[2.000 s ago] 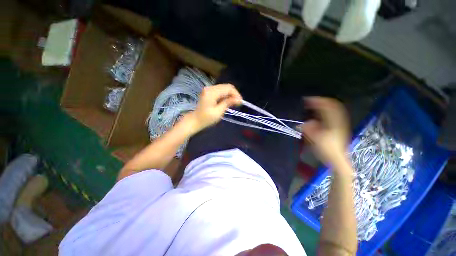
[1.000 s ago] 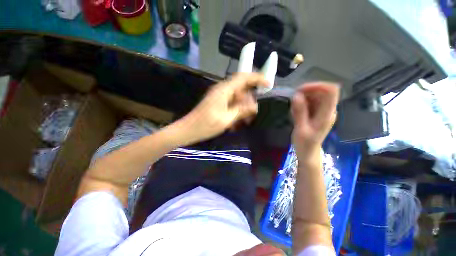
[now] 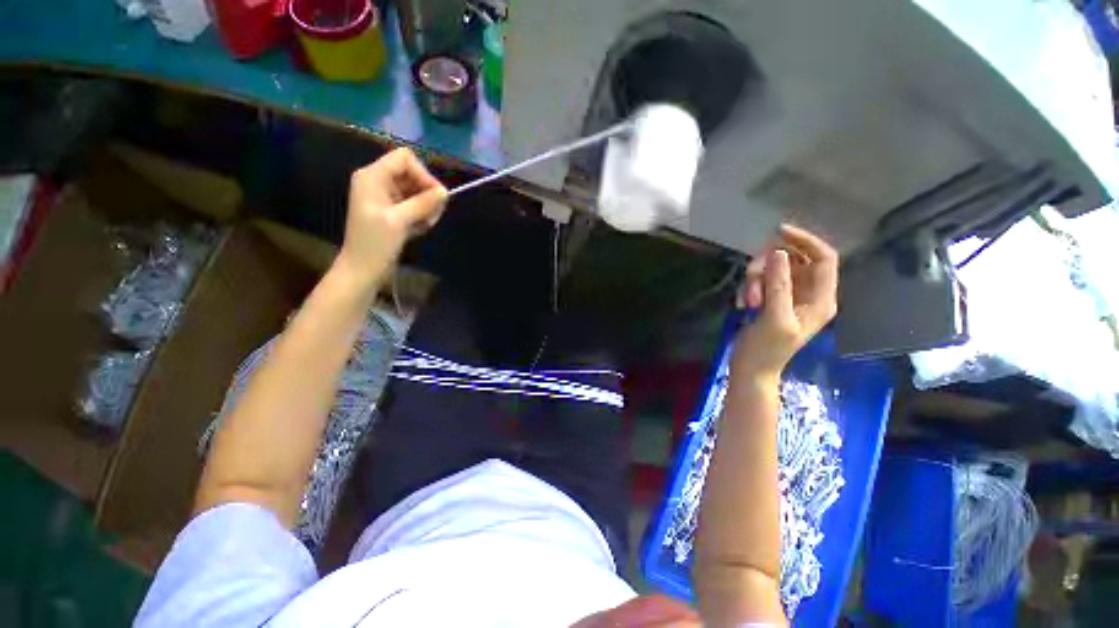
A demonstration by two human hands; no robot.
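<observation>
My left hand point(image 3: 390, 211) pinches a thin white cable point(image 3: 528, 163), which runs taut up to the winding spindle point(image 3: 650, 169). The spindle is a blurred white shape in front of the grey machine point(image 3: 798, 74). My right hand point(image 3: 792, 294) is below the machine's front edge, fingers apart and curled, with nothing visible in it. Several loose white cables point(image 3: 515, 383) lie across my dark-clothed lap.
A blue bin point(image 3: 868, 429) of coiled cables is at right, a second blue bin point(image 3: 908, 540) further right. A cardboard box point(image 3: 172, 417) with bagged goods is at left. Dark guide arms point(image 3: 969, 202) are on the machine's right. A tape roll point(image 3: 444, 76) is on the teal bench.
My left hand has moved left, away from the spindle, with a cable now stretched between them. The spindle posts have become a blur. My right hand has shifted slightly down and its fingers opened.
</observation>
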